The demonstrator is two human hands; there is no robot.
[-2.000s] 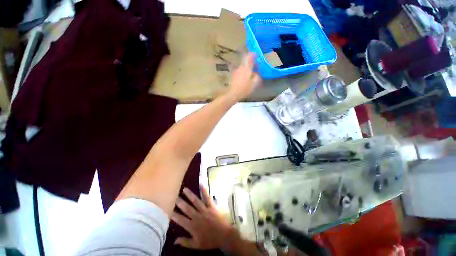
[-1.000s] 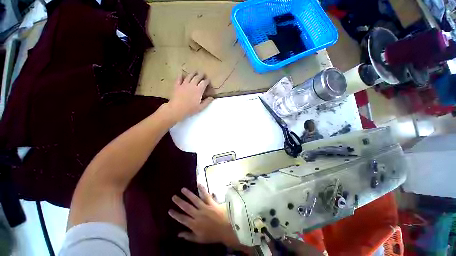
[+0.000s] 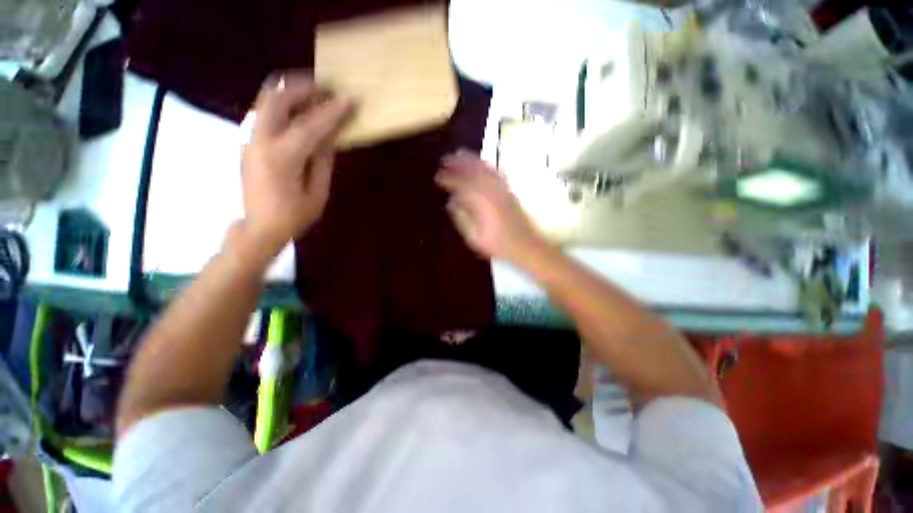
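Note:
My left hand (image 3: 290, 150) holds a tan card template (image 3: 385, 72) by its lower left edge, above the dark maroon cloth panel (image 3: 395, 230). The card is slightly blurred. The cloth lies on the white table and hangs over its front edge towards my lap. My right hand (image 3: 481, 205) is over the right edge of the cloth, left of the sewing machine (image 3: 641, 130). Its fingers are partly curled and blurred, with nothing seen in them.
The machine's lit green panel (image 3: 781, 187) is at the right. A flat black rectangle (image 3: 102, 88) lies on the table's left side. A lime green basket frame (image 3: 272, 381) is below the table's front edge, and an orange-red basket or seat (image 3: 801, 401) is at the lower right.
The view has swung down towards my lap. My left hand has left the cardboard and now holds the tan card. My right hand has lifted off the cloth beside the machine.

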